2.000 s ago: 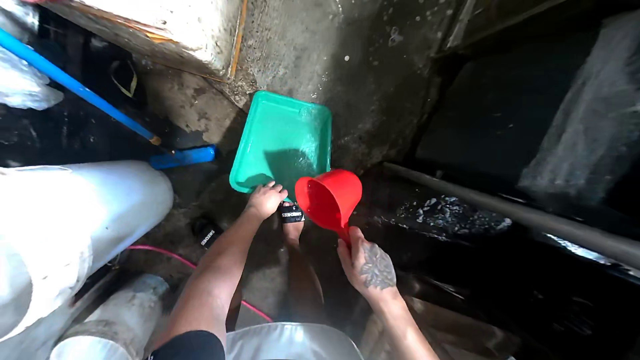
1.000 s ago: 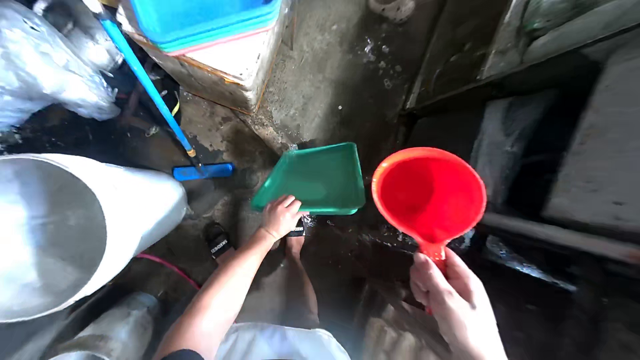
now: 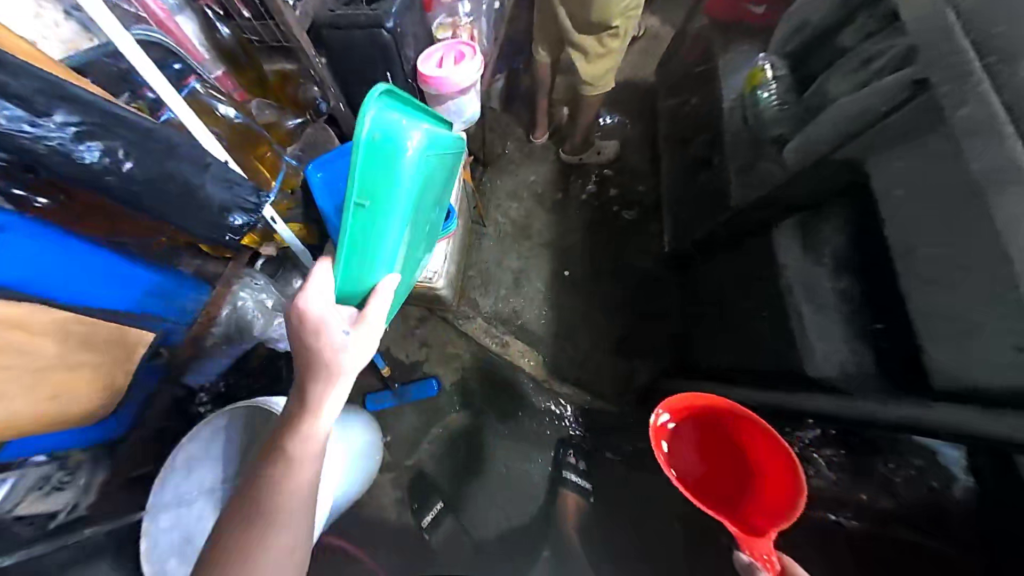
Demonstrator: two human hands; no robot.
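My left hand (image 3: pixel 340 332) grips the lower end of a green plastic tray (image 3: pixel 396 196), thumb on one side, and holds it tilted up in front of a blue tray (image 3: pixel 328 184). My right hand (image 3: pixel 768 565), mostly cut off by the bottom edge, holds the handle of a red plastic dipper (image 3: pixel 728 460). The dipper's bowl faces up; whether it holds water I cannot tell. Below the hands, my feet in dark slides stand on the wet concrete floor.
A large white bucket (image 3: pixel 212 488) stands at lower left, beside a blue floor brush (image 3: pixel 402 394). A pink-lidded container (image 3: pixel 450 80) sits behind the green tray. Another person (image 3: pixel 588 48) stands at the top. A dark ledge (image 3: pixel 920 200) runs along the right.
The green tray, low by my feet in the earlier frames, is now raised at upper left in my left hand. The red dipper stays in my right hand. The view has shifted to show more ahead.
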